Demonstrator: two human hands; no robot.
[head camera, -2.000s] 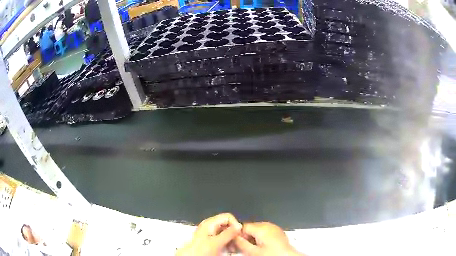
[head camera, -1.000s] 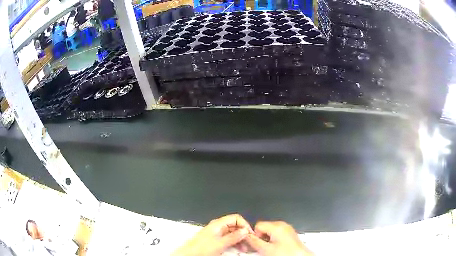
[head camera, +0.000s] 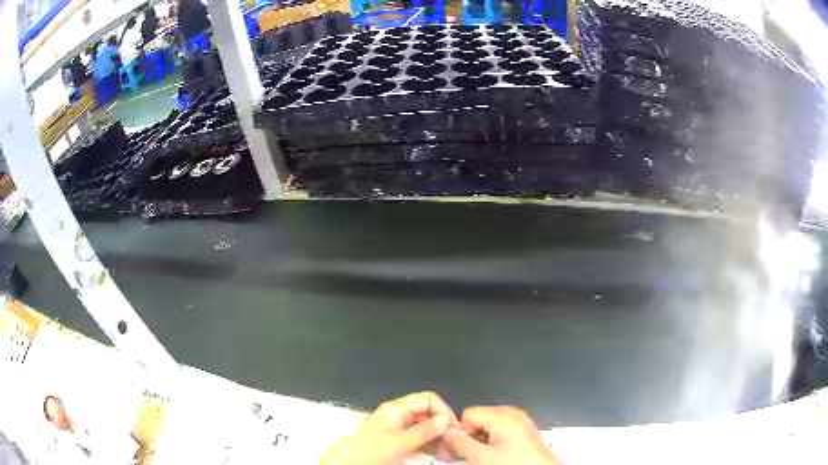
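Note:
My left hand (head camera: 396, 430) and my right hand (head camera: 499, 436) are bare and close together at the bottom middle, over the white bench cover (head camera: 318, 420). The thumbs and fingertips of both hands meet in a pinch. Anything between the fingertips is too small or hidden to tell. The lower parts of both hands are cut off by the bottom edge.
The dark green belt (head camera: 363, 336) runs beyond the bench, with tiny bits on it. Stacked black blister trays (head camera: 436, 136) stand behind it. A lower tray (head camera: 195, 186) with pale rings is at left. A white post (head camera: 91, 281) crosses the left side. People sit far back left.
The view has shifted slightly to the left since the first frame. Small pieces on the belt have moved to the right. Both hands stay together with only slight finger movement.

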